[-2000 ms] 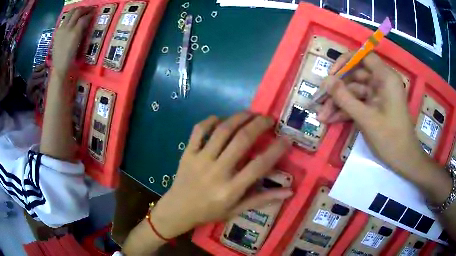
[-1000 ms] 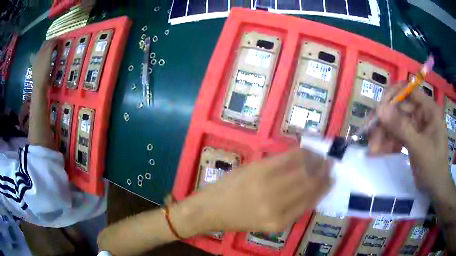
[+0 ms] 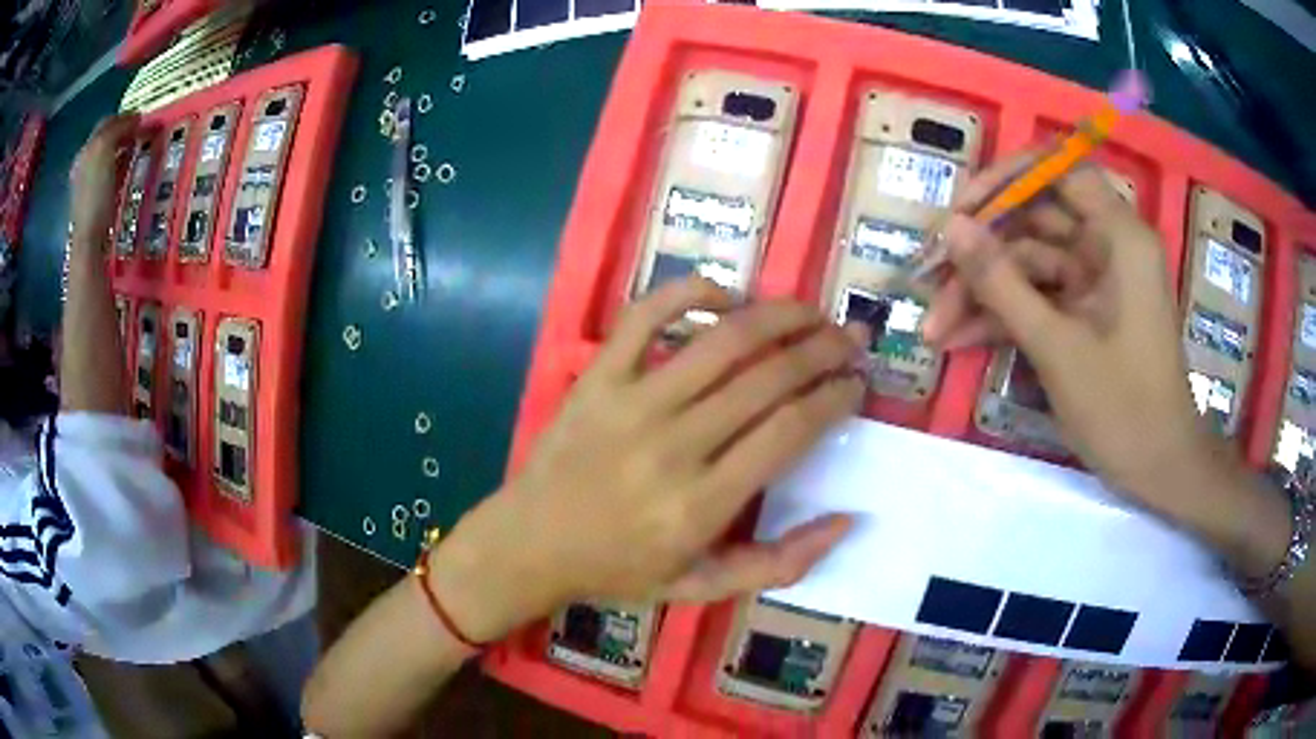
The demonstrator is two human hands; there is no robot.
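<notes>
My right hand (image 3: 1068, 303) holds the orange pick tool (image 3: 1046, 173) like a pen. Its tip is at the lower board area of the second phone unit (image 3: 912, 181) in the top row. A square black pad (image 3: 866, 313) shows there beside the tip. My left hand (image 3: 678, 448) is spread flat, fingertips beside that pad, nothing visible in its grip; its palm side is hidden. The white liner sheet (image 3: 924, 520) lies across the red foam tray (image 3: 556, 390) below both hands, with several black squares (image 3: 1025, 617) along its lower edge.
A silver tool (image 3: 403, 202) and several small rings (image 3: 422, 423) lie on the green bench at left. Another person's arm (image 3: 95, 289) is over a second red tray (image 3: 310, 231) at far left. A large black sticker sheet (image 3: 491, 20) lies beyond my tray.
My left hand has moved from the liner sheet up to the second phone. The pick tool has moved left from the sheet to that phone, where a black pad now shows. The sheet lies flatter.
</notes>
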